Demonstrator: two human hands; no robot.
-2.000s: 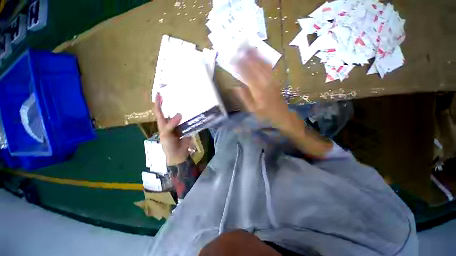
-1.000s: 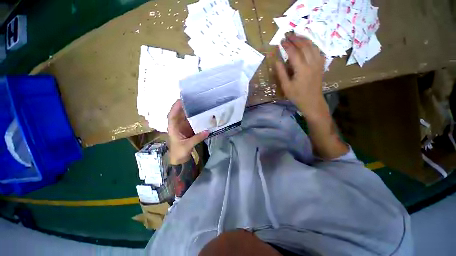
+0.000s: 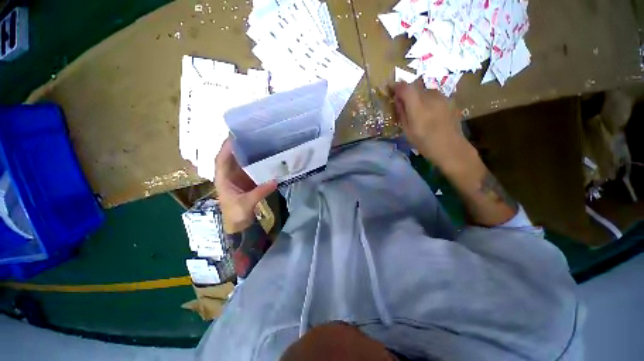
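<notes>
My left hand (image 3: 240, 194) holds an open white retail box (image 3: 286, 161) by its lower left side, over the bench's near edge. Its white flap (image 3: 279, 109) stands up and the grey-white inside faces me. My right hand (image 3: 428, 116) is at the near side of the heap of small packets (image 3: 466, 39). A small white packet (image 3: 404, 75) shows at its fingertips, pinched between them. Instruction leaflets (image 3: 201, 106) lie left of the box. Narrower printed cards (image 3: 300, 42) lie fanned behind it.
The bench cover (image 3: 127, 120) is brown cardboard. A blue tote (image 3: 60, 187) stands at the far left. Box stock (image 3: 205, 233) sits low at my left above torn cardboard (image 3: 212, 303). A brown carton (image 3: 544, 155) is below the bench at right. A grey-white fixture (image 3: 14, 34) is at upper left.
The box in my left hand first lay closed over the leaflets, then stands open with its flap up. My right hand has moved from the cards to the packet heap, then slightly back towards me with a packet.
</notes>
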